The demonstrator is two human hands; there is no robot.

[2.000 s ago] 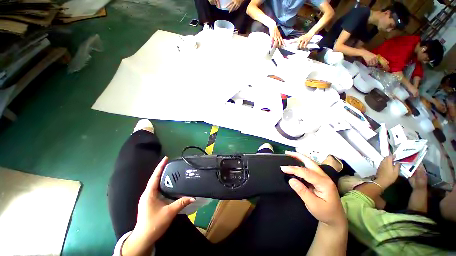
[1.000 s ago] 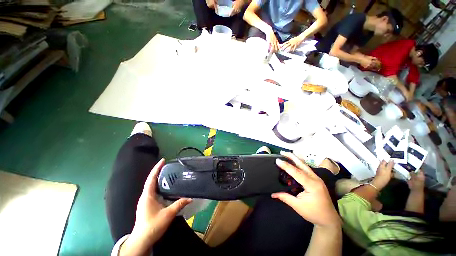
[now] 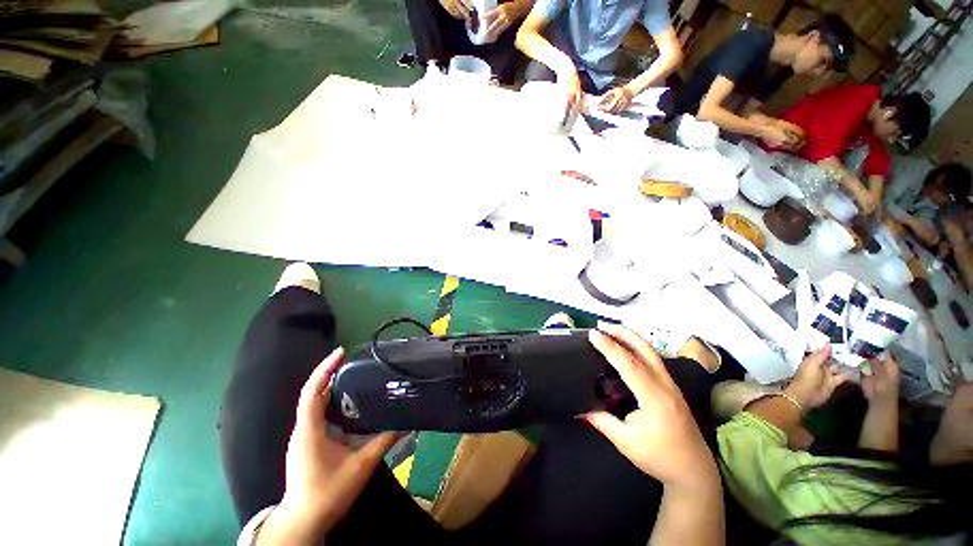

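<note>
A long black device (image 3: pixel 443 386), likely a mirror dash cam, is held level over my lap with its back towards me. A square mount recess with a round rim shows near its middle, and slots and a small triangle mark show at its left end. A thin black cable (image 3: pixel 397 326) loops above its top edge. My left hand (image 3: pixel 325 448) grips the left end, thumb below. My right hand (image 3: pixel 653 403) grips the right end, fingers on top and thumb below, beside a round dark lens spot. The device's front is hidden.
A white-covered surface (image 3: pixel 352 181) ahead carries tubs, yellow-orange rolls (image 3: pixel 666 189) and white boxes (image 3: pixel 736 315). A person in green (image 3: pixel 774 453) at right holds printed cards (image 3: pixel 854 317). Other people sit around the far side. Cardboard (image 3: pixel 75 459) lies on the floor at left.
My right hand has closed onto the device's right end, its thumb now at the lower edge. The device has tilted slightly. The neighbour's printed cards have shifted and fanned out.
</note>
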